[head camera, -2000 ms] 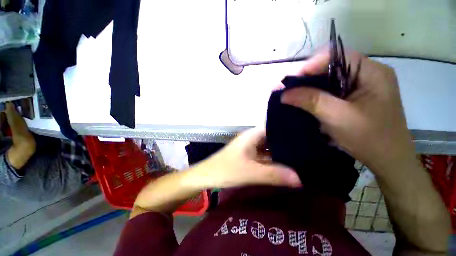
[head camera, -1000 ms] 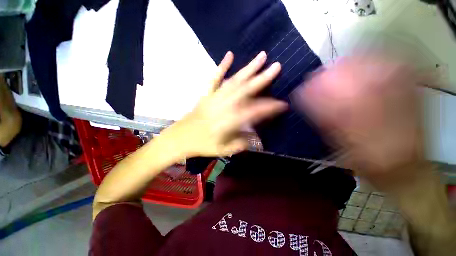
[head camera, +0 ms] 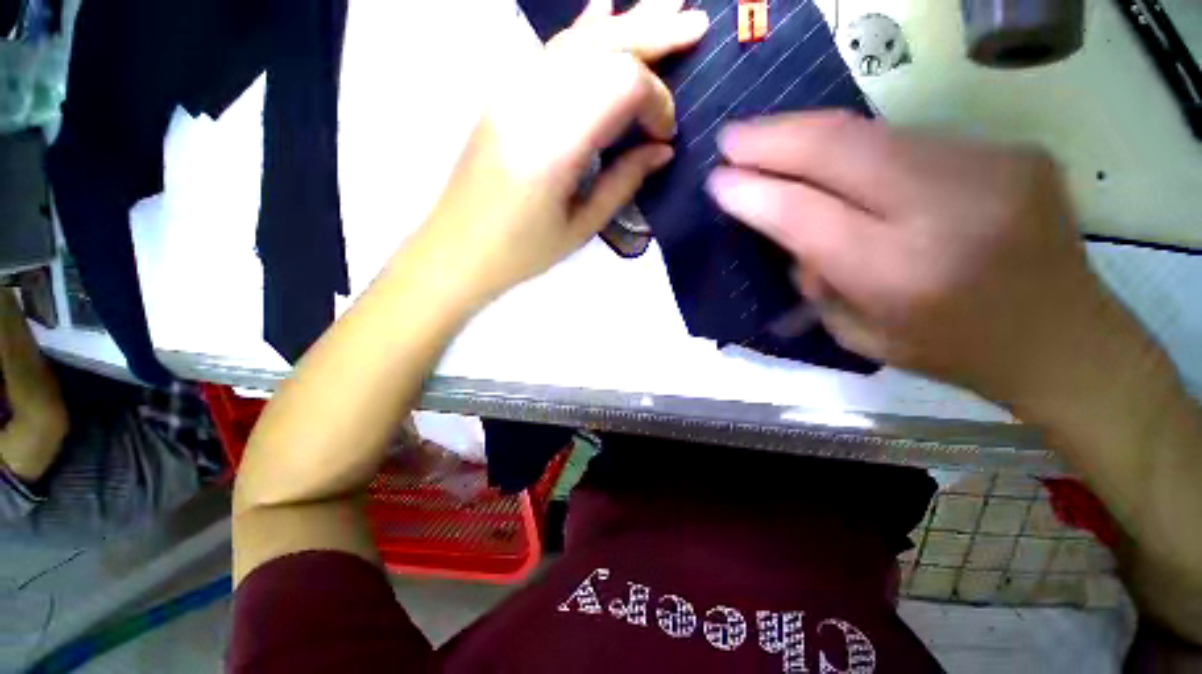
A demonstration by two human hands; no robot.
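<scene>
The dark pinstriped garment piece (head camera: 738, 263) lies over the white table and the machine bed, striped face up. My left hand (head camera: 587, 132) is at its left edge, with thumb and curled fingers pinching the cloth. My right hand (head camera: 910, 237) is blurred over the cloth's right part, fingertips close together near the middle. A faint blurred shape shows under its palm; I cannot tell whether it holds snips. The red-orange presser foot guard (head camera: 753, 20) stands on the cloth at the top edge.
Dark cut pieces (head camera: 301, 198) lie at left, some hanging over the table's ruler-like front edge (head camera: 620, 406). A red basket (head camera: 448, 520) is below. The cream machine bed (head camera: 1120, 145), round metal plate (head camera: 875, 44) and grey knob-like part (head camera: 1022, 29) are at right. Another person's arm (head camera: 29, 395) shows at left.
The cloth, earlier bunched in both hands, then spread reaching toward my body, now lies farther forward at the presser foot. My left hand has moved forward and its spread fingers have closed.
</scene>
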